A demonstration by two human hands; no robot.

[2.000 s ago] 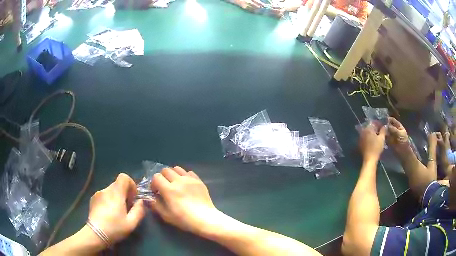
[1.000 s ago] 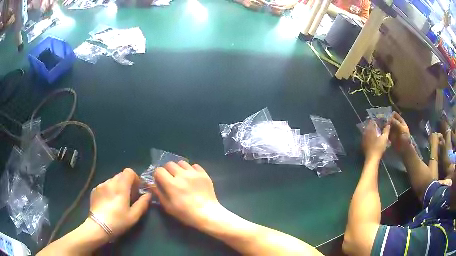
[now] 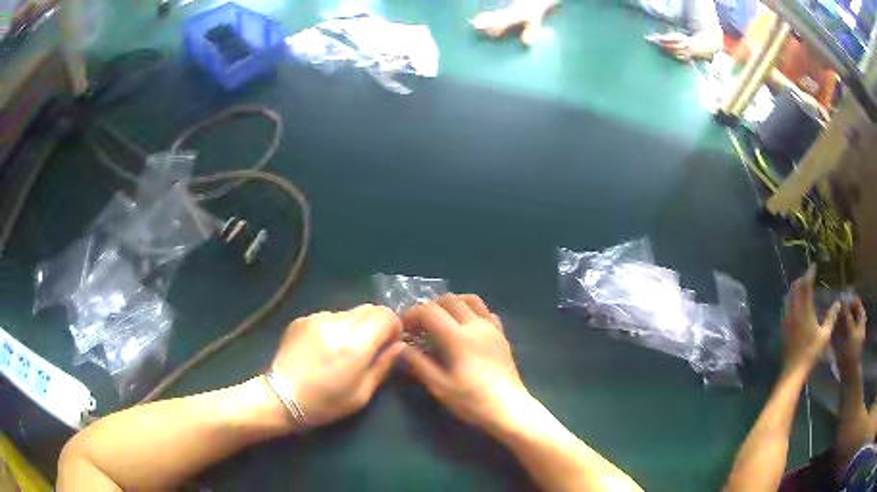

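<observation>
A clear zip-lock bag (image 3: 409,289) lies between my two hands, its far end sticking out beyond the fingertips. My left hand (image 3: 338,360) and my right hand (image 3: 468,357) pinch its near edge with thumbs and fingers close together. The bag's contents are hidden by the fingers. A pile of flat, overlapping clear bags (image 3: 642,300) lies on the mat to the right. A looser heap of clear bags (image 3: 120,288) lies on the left beside the cord.
A grey-brown cord (image 3: 306,231) loops around the left heap, with a plug (image 3: 255,246) inside the loop. A white power strip (image 3: 43,376) is lower left. A blue bin (image 3: 234,45) and silvery bags (image 3: 389,46) are at the back. Another person's hands (image 3: 808,327) are at right.
The view has turned left, so everything on the table sits further right in the picture. My hands still hold the bag and are closer together.
</observation>
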